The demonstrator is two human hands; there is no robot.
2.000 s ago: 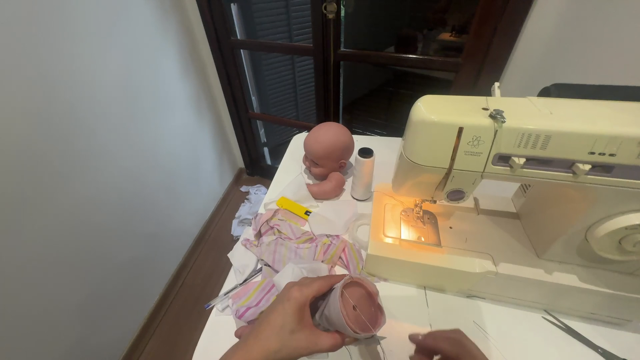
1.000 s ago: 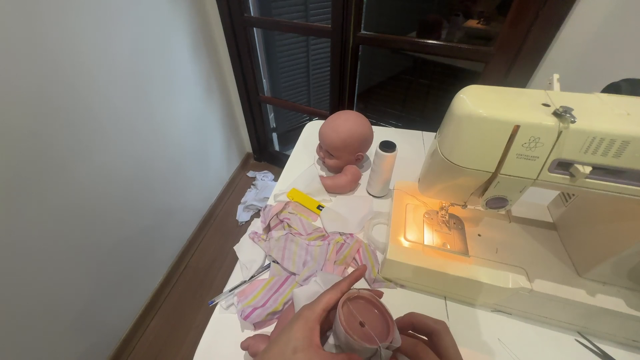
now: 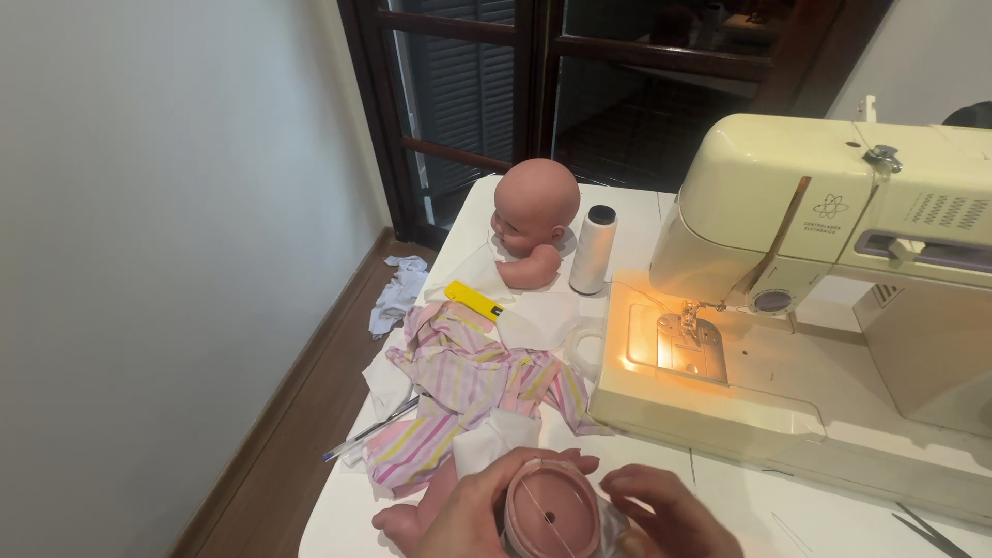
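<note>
My left hand grips a round, hollow pink doll part with a small hole in its middle, its rim wrapped in pale cloth. A thin thread runs across its opening. Close at its right side is my right hand, fingers curled near the cloth; whether they pinch the thread or cloth I cannot tell. A small pink doll limb lies to the left, partly behind my left hand. Behind it, striped doll clothing is spread out, with white fabric over its lower edge.
The lit sewing machine stands at right. A doll's head, a curved doll limb, a thread cone and a yellow cutter lie beyond. Scissors are at lower right, a pen at left. Cloth lies on the floor.
My right hand, apart from the doll part two seconds ago, has come up beside it. My left hand still grips the part. The view has shifted.
</note>
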